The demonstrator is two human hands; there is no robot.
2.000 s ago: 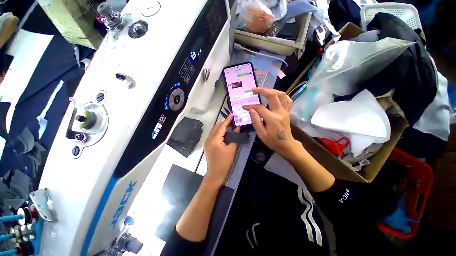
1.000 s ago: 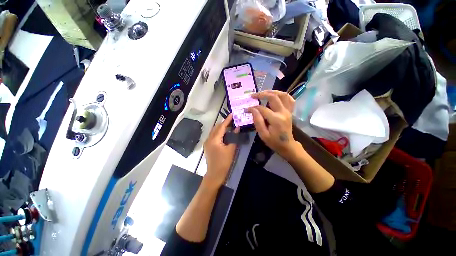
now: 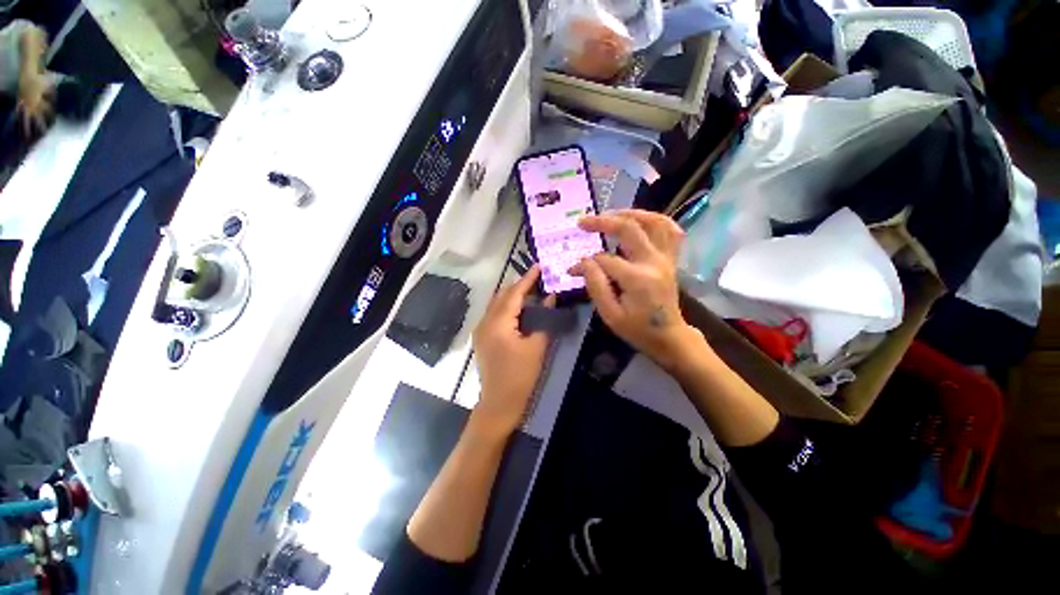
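Observation:
A black smartphone with a lit pinkish-white chat screen lies at the right end of the sewing machine. My left hand is at its lower end, thumb and fingers around the bottom edge; a small dark piece shows beside these fingers. My right hand is over the lower right of the phone, fingertips on the screen. A dark grey fabric panel lies on the white table left of my left forearm. A small dark fabric square lies beside the machine arm.
The white sewing machine fills the left. A cardboard box with scraps and bags stands right, a red crate beyond it. A beige tray is behind the phone. Another person's hand shows at upper left.
My right fingertips have shifted slightly on the screen. My left hand has stayed in place. The other person's hand at the upper left has moved further into view.

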